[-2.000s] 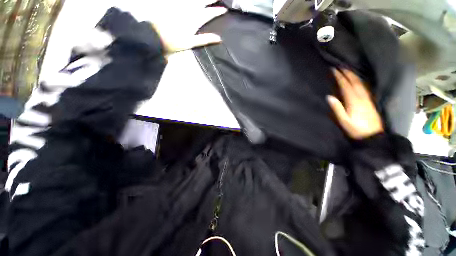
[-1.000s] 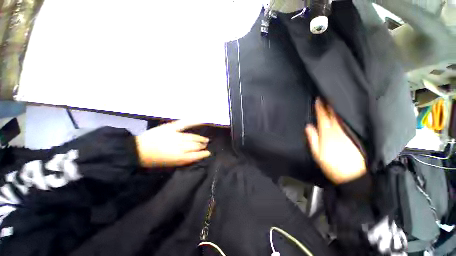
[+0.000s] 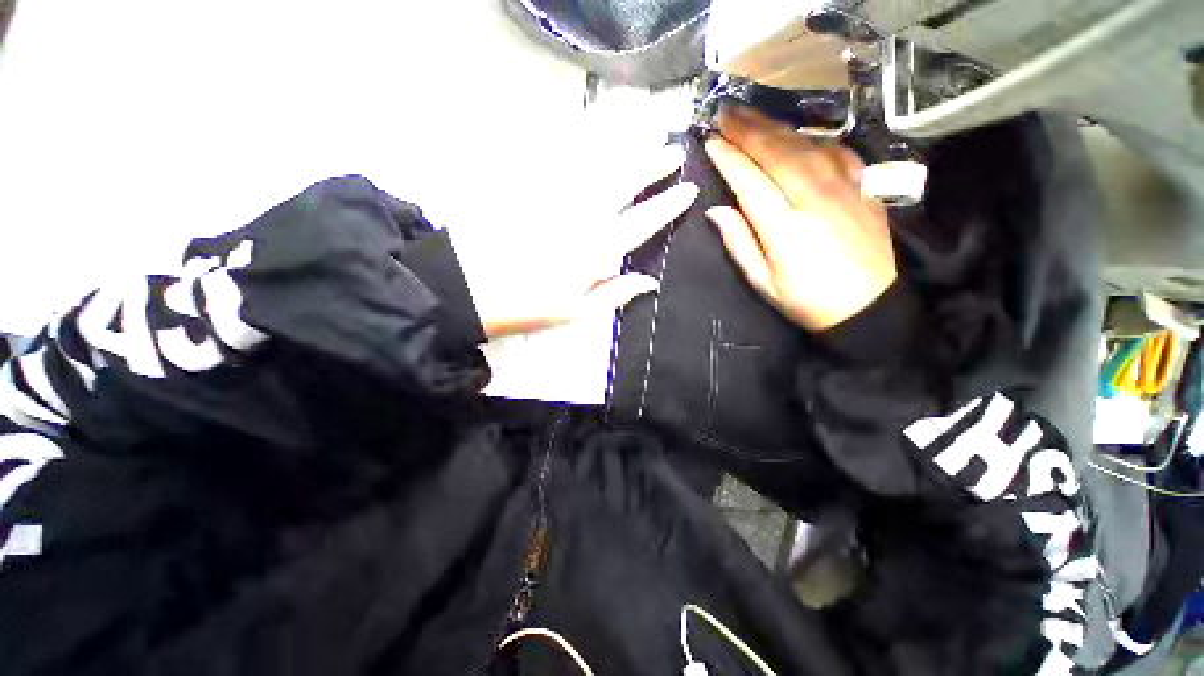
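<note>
A black fabric panel (image 3: 739,357) with pale stitch lines lies under the sewing machine head and hangs over the table's front edge. My right hand (image 3: 812,231) lies flat on the panel, fingertips close to the presser foot (image 3: 710,103). My left hand (image 3: 594,284) is overexposed against the white table; its fingertips touch the panel's left edge beside the topstitching (image 3: 651,337). Neither hand visibly closes around the cloth. The needle is too small to make out.
The pale machine head (image 3: 1030,66) is at the upper right, with a white cylinder (image 3: 894,182) below it. Another dark piece (image 3: 621,24) lies at the top of the white table (image 3: 264,106). Yellow-orange loops (image 3: 1146,363) are at the far right.
My right hand has moved up and left to the presser foot. My left hand has risen from the lap to the panel's left edge. More of the panel's stitched outline shows.
</note>
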